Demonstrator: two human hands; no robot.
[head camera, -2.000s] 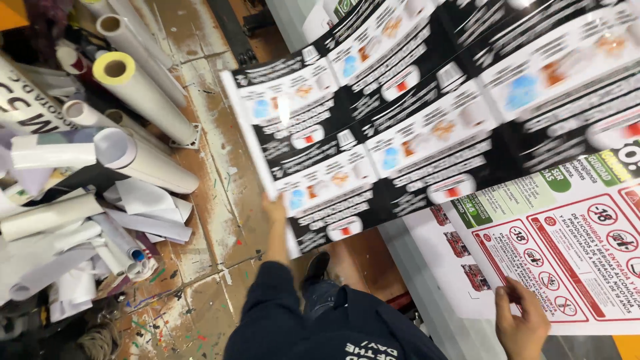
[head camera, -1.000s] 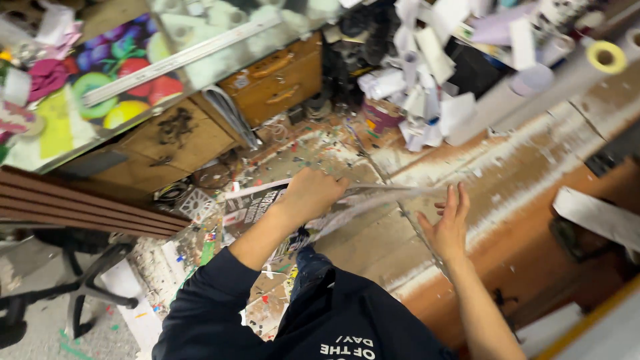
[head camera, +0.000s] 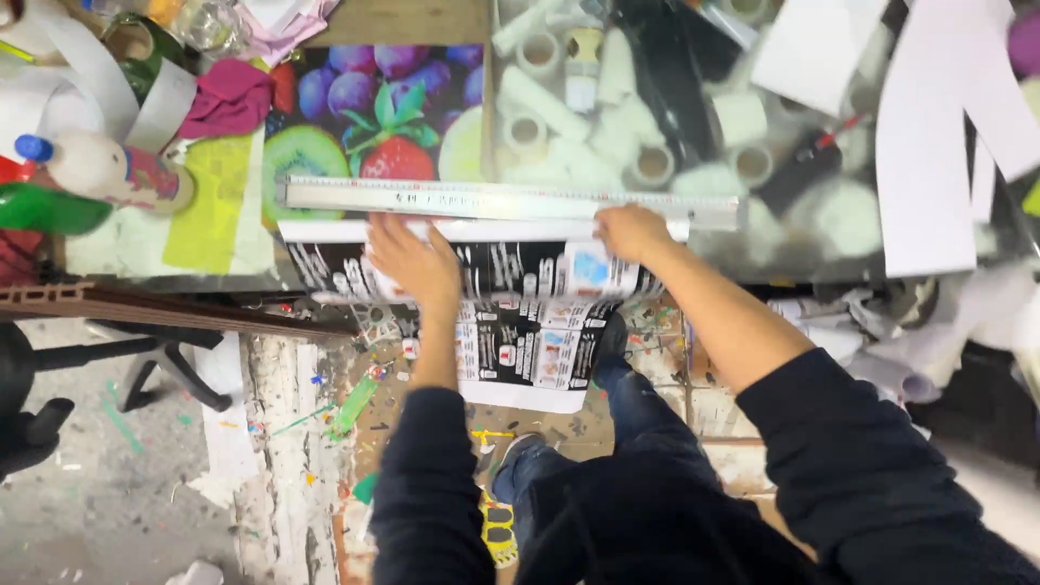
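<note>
A printed black-and-white sheet (head camera: 528, 268) lies with its white top margin on the table's front edge and hangs down toward the floor. My left hand (head camera: 414, 258) rests on it with fingers spread, the fingertips just below a metal ruler (head camera: 504, 200). At the sheet's right part my right hand (head camera: 635, 234) has its fingers curled at the margin by the ruler; whether it grips the sheet or the ruler is hard to tell. The ruler lies crosswise along the sheet's top edge, partly over a fruit print (head camera: 374, 114).
A plastic bottle with a blue cap (head camera: 122, 171) lies at the left beside a magenta cloth (head camera: 227, 97). White paper strips (head camera: 926, 162) hang over the table at the right. Cardboard-cored rolls show beneath the glass top. A wheeled chair base (head camera: 162, 366) stands lower left.
The view has swung over to the table with the fruit print. The printed sheet, held in my left hand two seconds ago, is now at that table's edge, with both hands at its top margin.
</note>
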